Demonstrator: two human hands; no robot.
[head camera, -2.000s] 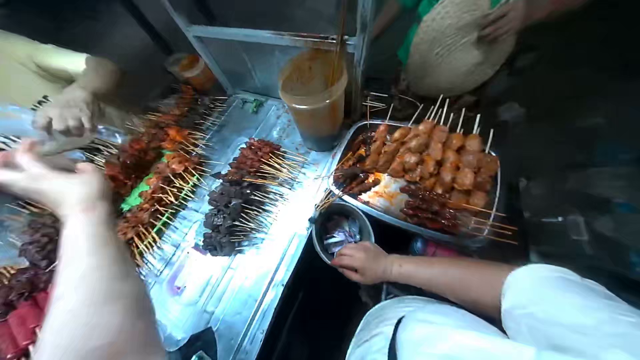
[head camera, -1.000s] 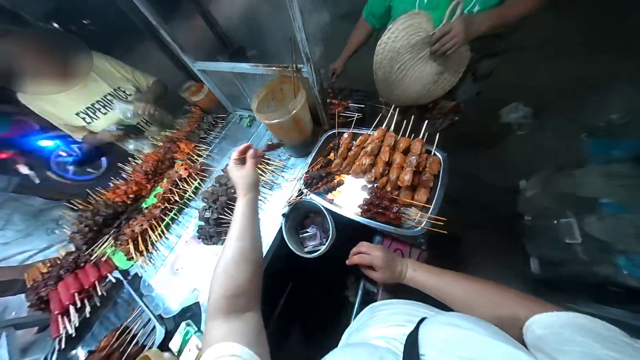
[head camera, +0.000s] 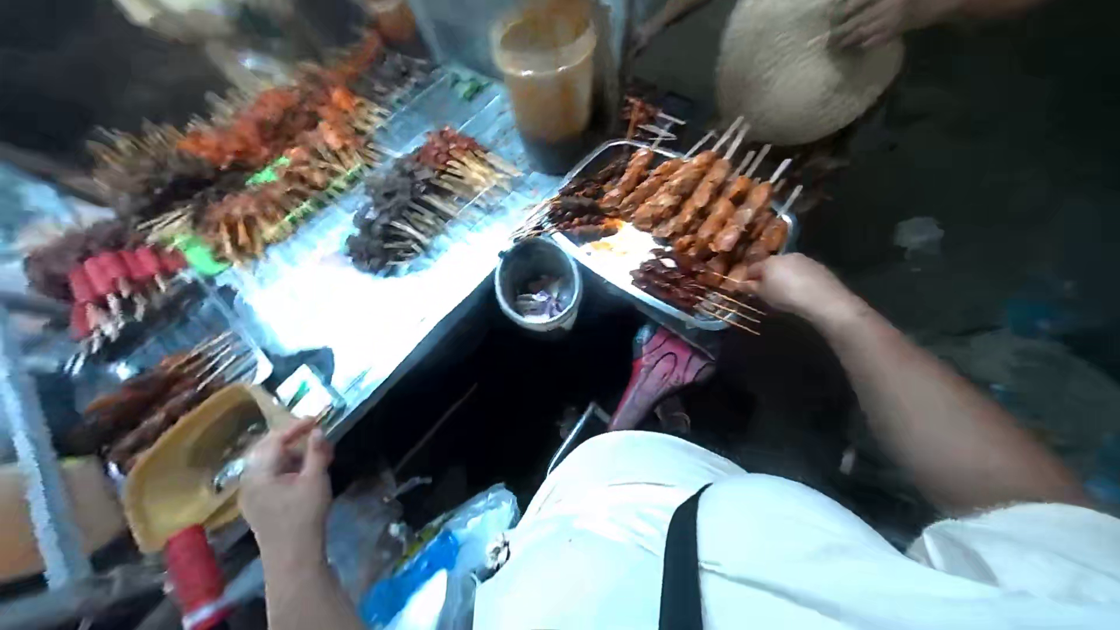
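Note:
My left hand (head camera: 287, 477) is at the near left, at the edge of a yellow plastic bowl (head camera: 166, 472) with some shiny items inside; blur hides whether its fingers grip anything. My right hand (head camera: 792, 284) rests at the right rim of a metal tray (head camera: 643, 302), its fingertips against the skewered meat (head camera: 713, 210); a grip on it cannot be made out. Between the hands stands a round pail (head camera: 538, 284) with paper-like pieces in it. Dark skewered pieces (head camera: 385, 219) lie on the bright metal counter (head camera: 350, 297).
Piled skewers (head camera: 271, 140) and red skewered pieces (head camera: 122, 271) line the counter's far left. A tall sauce tub (head camera: 547, 79) stands at the back. Another person's hand (head camera: 866, 22) holds a woven fan (head camera: 805, 70). Plastic bags (head camera: 446, 551) lie low beside me.
My left hand has moved from over the counter to the yellow bowl at the near left. My right hand has moved from beside the pail to the tray's right side. The view has shifted.

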